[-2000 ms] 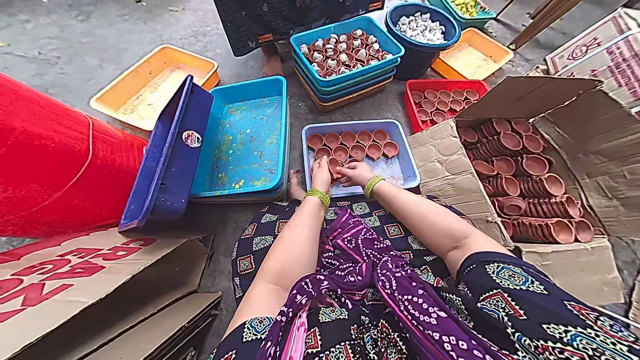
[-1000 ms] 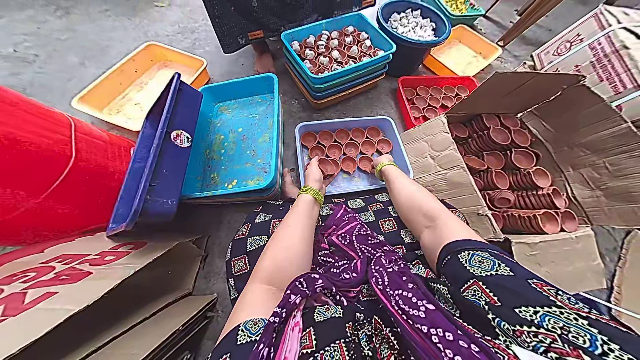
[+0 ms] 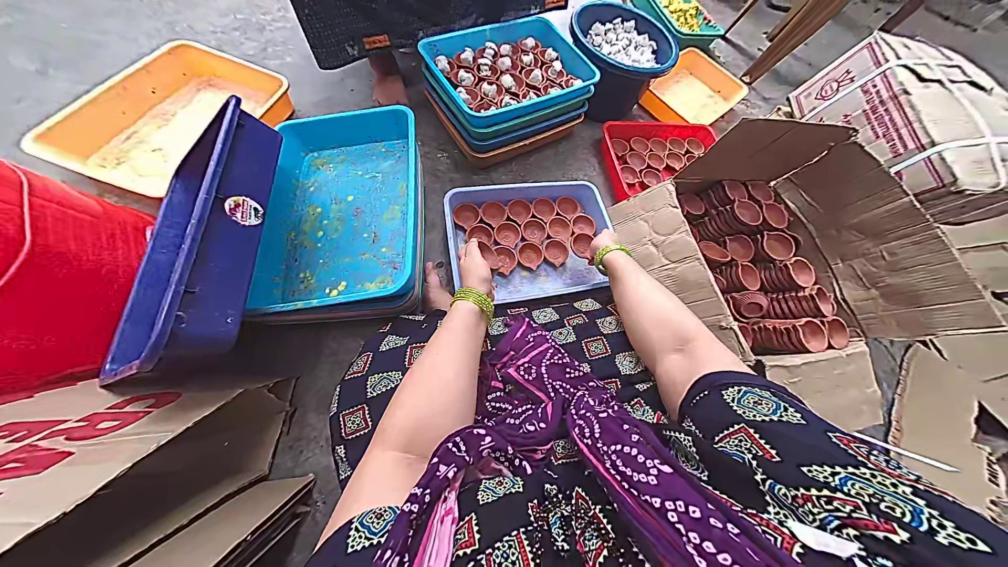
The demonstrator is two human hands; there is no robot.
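Observation:
Small brown clay diyas [image 3: 533,230] stand in three rows inside a shallow pale blue plastic tray [image 3: 543,294] before my lap. My left hand [image 3: 476,270] is at the tray's left side, its fingers at the leftmost diya of the nearest row. My right hand [image 3: 605,246] rests at the tray's right edge, its fingertips beside the rightmost diya of that row. Whether the fingers grip the diyas or only touch them cannot be told. To the right, a cardboard box [image 3: 669,252] with raised flaps holds stacked diyas [image 3: 776,303].
Left of the tray are a stacked turquoise tray [image 3: 339,213] and a tilted dark blue tray [image 3: 201,228]. Beyond stand stacked trays [image 3: 512,114] of filled diyas, a bucket [image 3: 622,47] of white pieces and a red tray [image 3: 660,130]. A person's foot [image 3: 387,83] is behind.
My hands were together over the diyas two seconds ago; they have moved apart to the tray's two sides. The nearest row now shows more diyas.

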